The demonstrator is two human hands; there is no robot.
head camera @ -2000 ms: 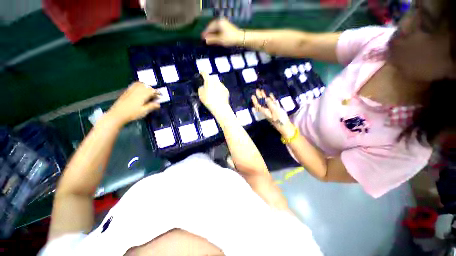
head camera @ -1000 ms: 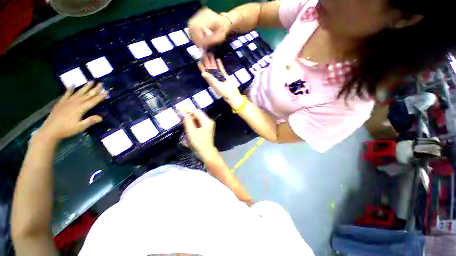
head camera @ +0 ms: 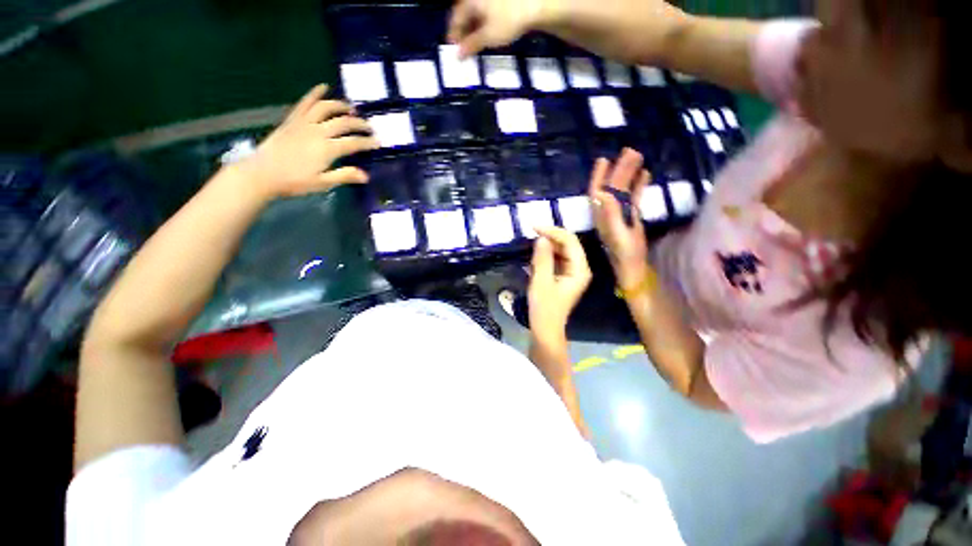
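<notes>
A black housing tray (head camera: pixel 442 160) with long slots lies ahead, with white squares in rows. My left hand (head camera: pixel 311 146) is over its left edge, palm down, fingers spread beside a white square (head camera: pixel 391 129) in the middle row. My right hand (head camera: pixel 560 269) is at the near edge, thumb and fingers bent together at a white square (head camera: pixel 535 218) in the near row. Whether it holds anything is hidden.
A co-worker in pink (head camera: pixel 794 309) stands at the right, one hand at a far-row square, the other palm up with a small dark piece (head camera: pixel 620 199). Clear plastic (head camera: pixel 282 251) lies left of the tray, and shiny dark packs (head camera: pixel 53 256) farther left.
My left hand has opened from a pinch. My right hand has moved from mid-tray to the near row. A far-row gap now shows a white square under the co-worker's hand. The view has shifted.
</notes>
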